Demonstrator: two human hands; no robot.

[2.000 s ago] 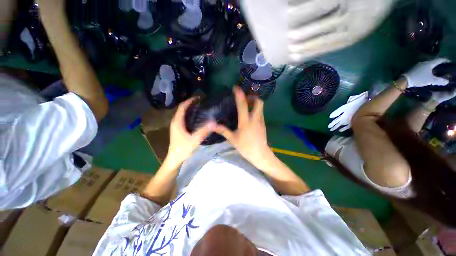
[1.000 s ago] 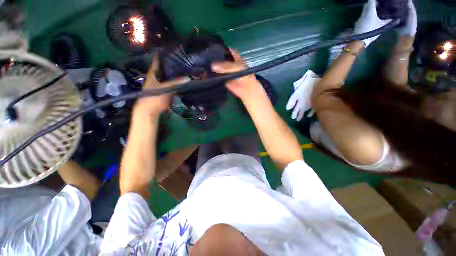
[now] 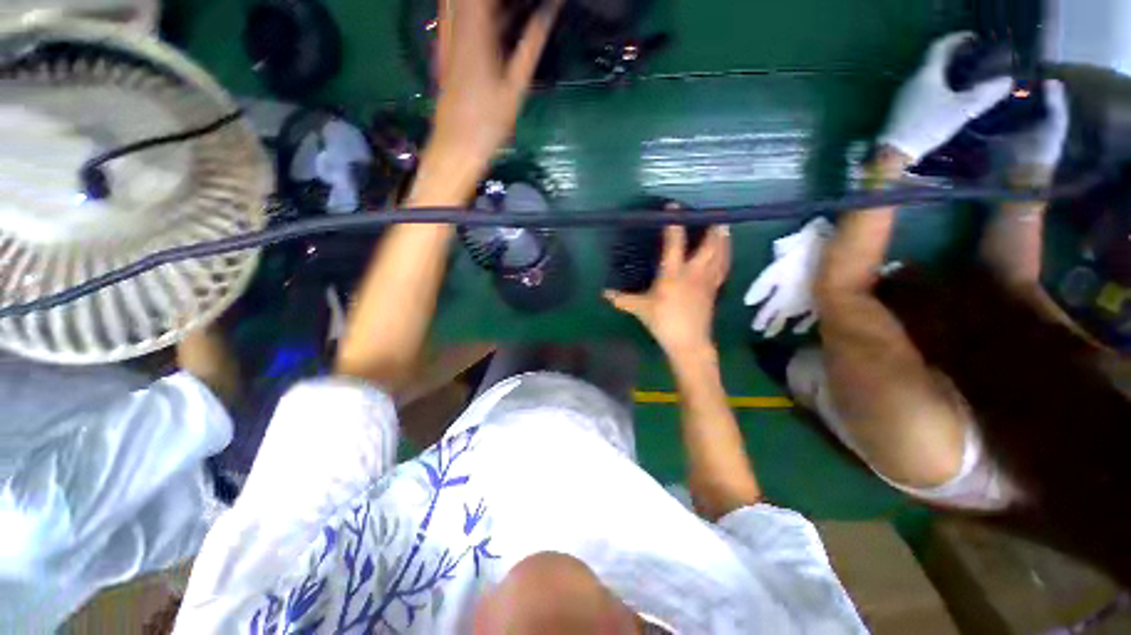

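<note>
My left hand (image 3: 484, 81) is stretched out to the top edge of the view, blurred, its fingers spread beside a dark fan part (image 3: 595, 19); its fingertips are cut off, so a hold cannot be told. My right hand (image 3: 686, 283) is at the right and near edge of a black round ribbed part (image 3: 636, 254) low over the bench, thumb at the near side and fingers at the right side. A small fan with grey blades (image 3: 515, 230) stands between my arms. The black cable crosses in front of both.
A cream fan cage (image 3: 230, 267) hangs at left with a black cable (image 3: 372, 218) across the view. A neighbour's white-gloved hands (image 3: 930, 112) work at right. A loose white glove (image 3: 790, 279) lies nearby. Another fan (image 3: 329, 159) stands left. Cartons (image 3: 825, 571) are behind.
My hands have parted from the black fan they held together. My left hand has moved up and forward; my right hand has moved right, to the black round part.
</note>
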